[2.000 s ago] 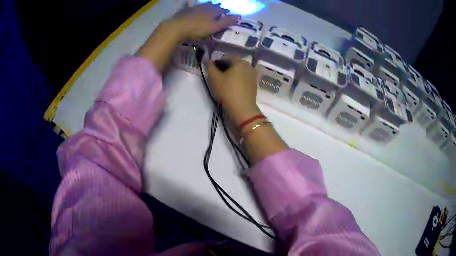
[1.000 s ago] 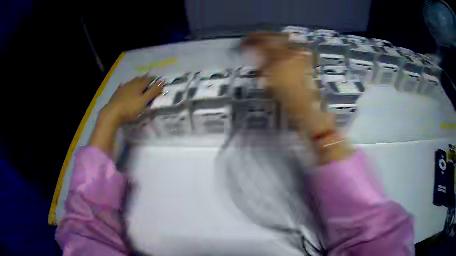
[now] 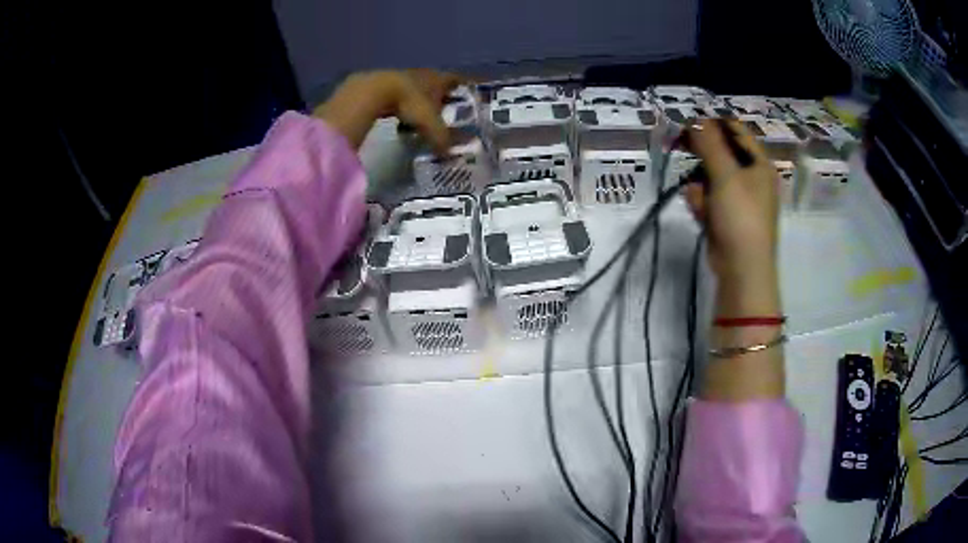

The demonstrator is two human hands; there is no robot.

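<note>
White ventilated units, likely mini projectors, stand in a back row (image 3: 616,178) and a front row (image 3: 433,318), with pale rounded frames and grey corners on top. My left hand (image 3: 398,104) reaches across to the leftmost back-row unit (image 3: 454,170), its fingers at the top; whether it grips is unclear. My right hand (image 3: 732,175) is at the right of the back row, fingers closed on a black power cord end. Several black power cords (image 3: 594,387) hang from around this hand and run down to the front edge. My left sleeve hides part of the front row.
A large black remote (image 3: 852,430) and a slimmer one (image 3: 884,435) lie at the right, beside small metal parts (image 3: 896,355) and thin dark wires. A fan (image 3: 865,32) stands at back right. A large screen (image 3: 488,40) is behind the table. Yellow tape (image 3: 66,392) edges the table.
The view has swung to the right. My left hand has gone from the front row's left end to the back row. My right hand has moved right along the units with the cords.
</note>
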